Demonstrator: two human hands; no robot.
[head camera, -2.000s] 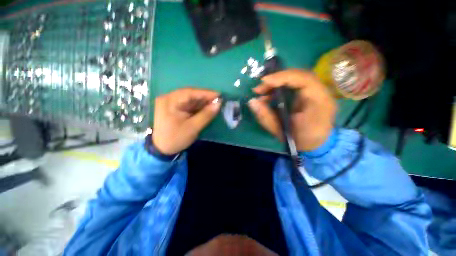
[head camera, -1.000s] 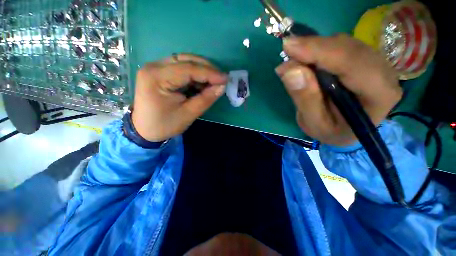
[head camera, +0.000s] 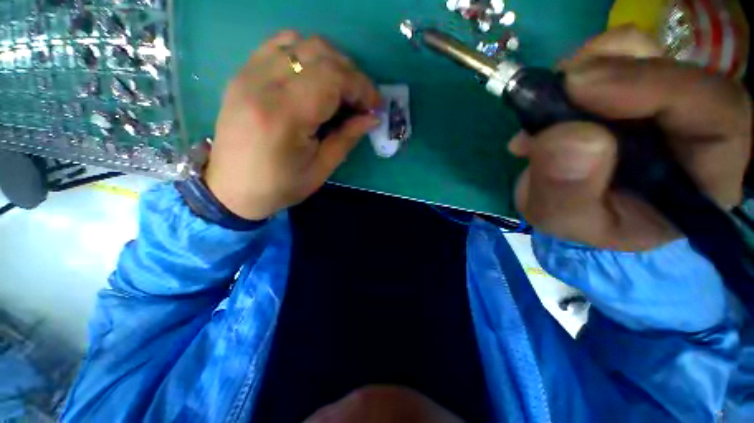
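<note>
A white pad (head camera: 386, 144) lies on the green mat near its front edge. A small dark circuit board (head camera: 398, 121) with shiny dots sits on it. My left hand (head camera: 285, 128), with a ring on one finger, is at the pad's left edge with thumb and forefinger pinched together; whether they hold a tiny part cannot be told. My right hand (head camera: 620, 144) grips the black handle of the soldering iron (head camera: 501, 78). Its tip points up and left, beside a small loose silver-white component (head camera: 407, 30). More loose components (head camera: 486, 11) lie above the iron.
A large clear parts tray (head camera: 91, 74) with shiny pieces fills the upper left. A yellow tape roll (head camera: 716, 31) with a red-and-white face is at the upper right, partly behind my right hand. The mat's front edge runs below the pad.
My hands have parted, and the right now holds the iron with its tip left of the loose pile. The left stays by the pad. The view has shifted; the black base plate is out of view.
</note>
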